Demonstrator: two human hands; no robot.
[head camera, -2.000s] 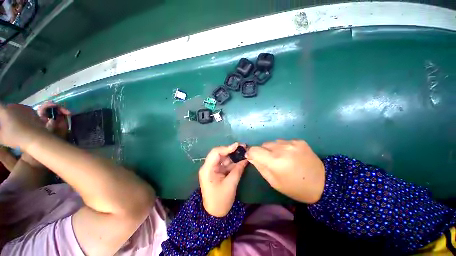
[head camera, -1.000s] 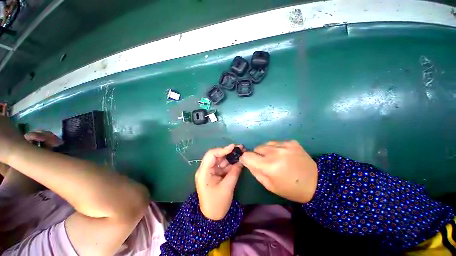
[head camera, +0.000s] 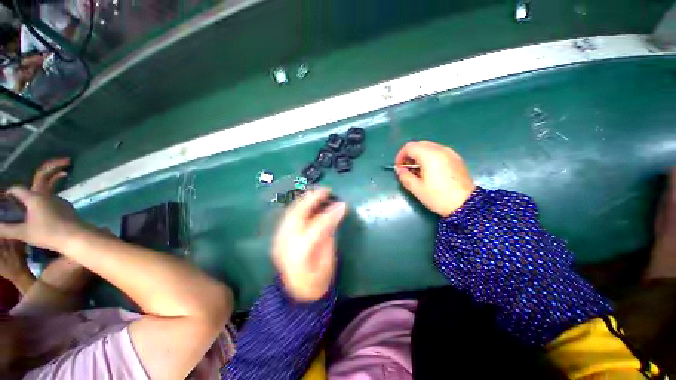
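My right hand (head camera: 436, 177) is shut on a thin pale tool (head camera: 402, 167), whose tip points left just above the bench. My left hand (head camera: 305, 241) is blurred, at the lower end of the row of parts; its fingers partly hide what lies there, and I cannot tell if it holds anything. Several black housings (head camera: 342, 162) lie in a loose cluster on the green bench. A small green board (head camera: 300, 181) and another black housing (head camera: 295, 194) lie near my left fingertips. A small white block with a dark edge (head camera: 265, 177) lies to their left.
A white strip (head camera: 230, 135) edges the bench. Beyond it, small boards (head camera: 280, 75) lie on a green surface, one more at the upper right (head camera: 522, 12). A neighbour's arm (head camera: 141, 278) reaches across at left beside a black bin (head camera: 151, 225). Part of another person shows at the right edge.
My hands have moved apart: the right went up and right, the left up and left. The black housing formerly between my fingers is no longer visible there. The view has shifted, showing more beyond the strip.
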